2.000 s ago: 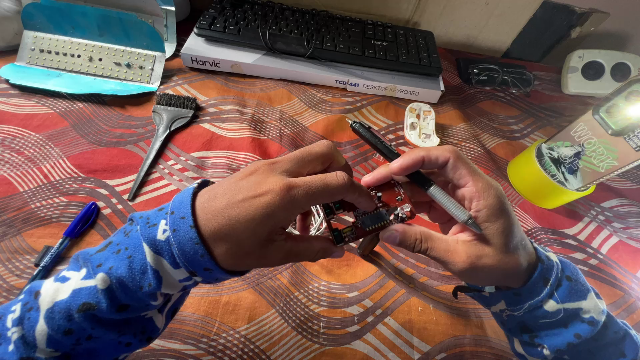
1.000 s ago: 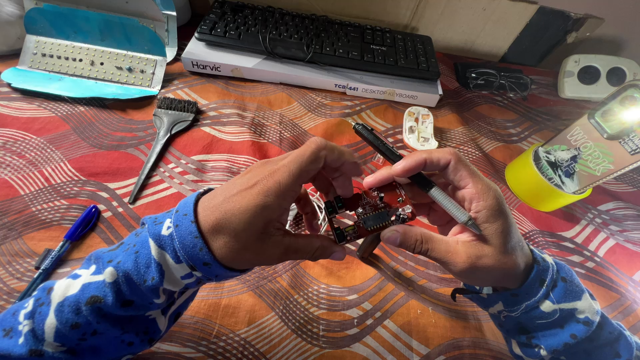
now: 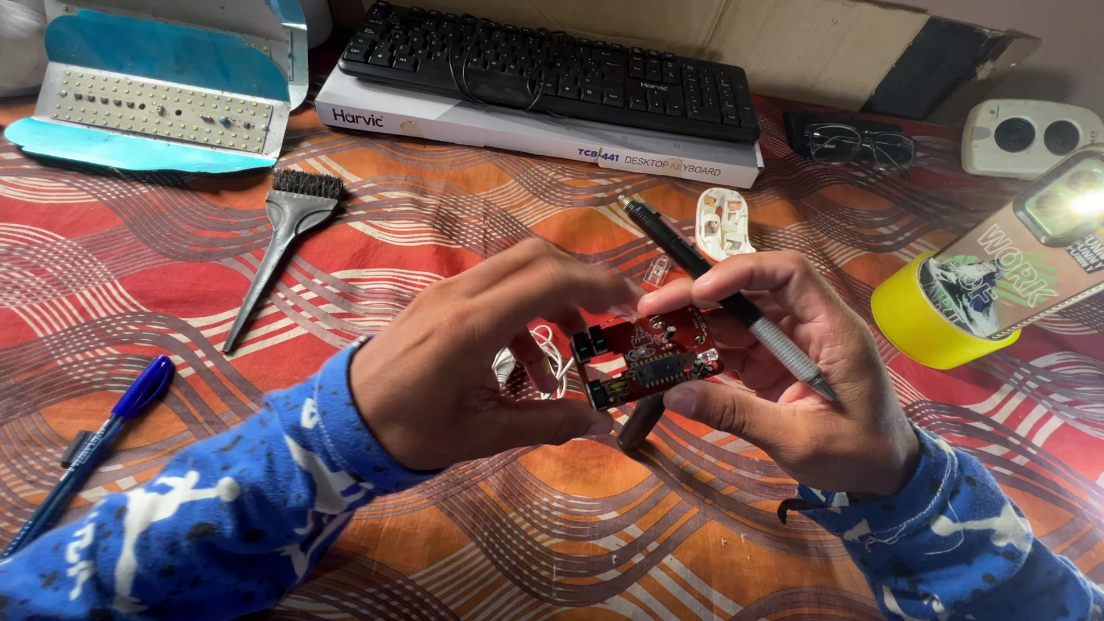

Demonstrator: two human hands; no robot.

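Note:
A small red printed circuit board (image 3: 647, 358) with a black chip and dark switch-like parts is held a little above the cloth. My right hand (image 3: 785, 379) grips its right end between thumb and fingers, and a black pen-shaped tool with a grey knurled grip (image 3: 780, 345) is also lodged between those fingers. My left hand (image 3: 492, 354) is at the board's left end, thumb at the lower corner and fingers over the upper edge; whether it bears any of the board's hold is unclear. White wire (image 3: 561, 362) shows behind the left fingers. A dark cylindrical piece (image 3: 641, 423) lies below the board.
Around the hands lie a black-bristled brush (image 3: 280, 233), a blue pen (image 3: 95, 448), a white plastic shell (image 3: 723, 224) and a small clear part (image 3: 657, 271). Farther back are a keyboard (image 3: 561, 73) on its box, an LED panel (image 3: 164, 108), eyeglasses (image 3: 862, 145), and a phone (image 3: 1000, 259) in a yellow holder (image 3: 923, 319).
My left fingers have lifted off the board's face toward its upper left edge, and more of the board shows. My right hand keeps its grip on the board and the pen-shaped tool.

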